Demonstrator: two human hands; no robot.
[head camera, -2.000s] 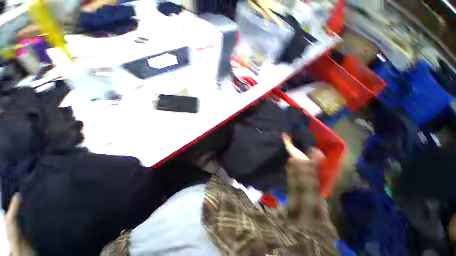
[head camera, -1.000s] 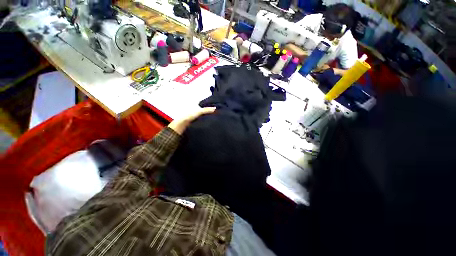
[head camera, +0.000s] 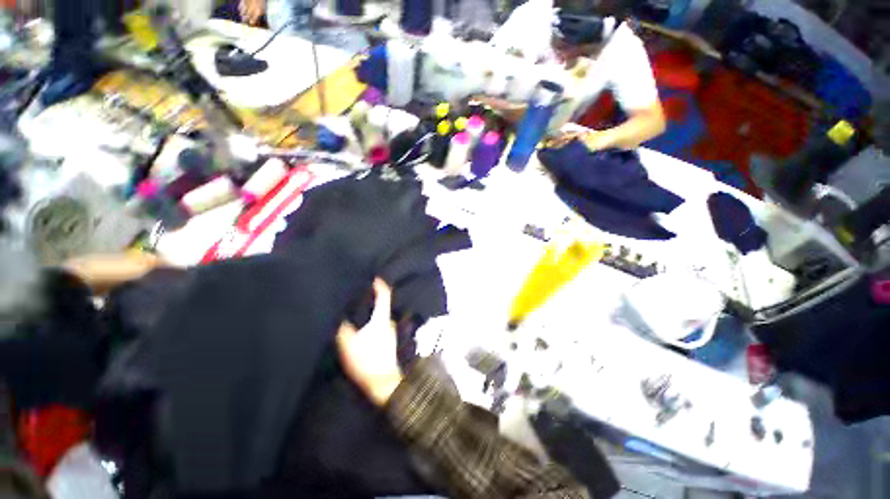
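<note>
Black garment cloth (head camera: 234, 361) is heaped over the near edge of the white machine table (head camera: 488, 219) and hangs down in front of me. My left hand (head camera: 115, 268) is at the cloth's left upper edge, blurred, with its fingers partly hidden by cloth; it appears to hold it. My right hand (head camera: 373, 346), in a brown plaid sleeve, lies at the right side of the cloth with thumb and fingers spread. Whether it grips a cloth edge cannot be told.
Thread cones (head camera: 473, 151) and a red-and-white label strip (head camera: 262, 210) lie beyond the cloth. A yellow cone (head camera: 556, 278) stands to the right, near a blurred white sewing machine (head camera: 683, 395). Across the table a person in white (head camera: 629, 83) handles navy cloth (head camera: 610, 195). A red container (head camera: 49, 434) is lower left.
The view has swung right. The dark cloth that filled the right side is no longer there, and my right hand has come into view at the heap. My left hand appears farther left.
</note>
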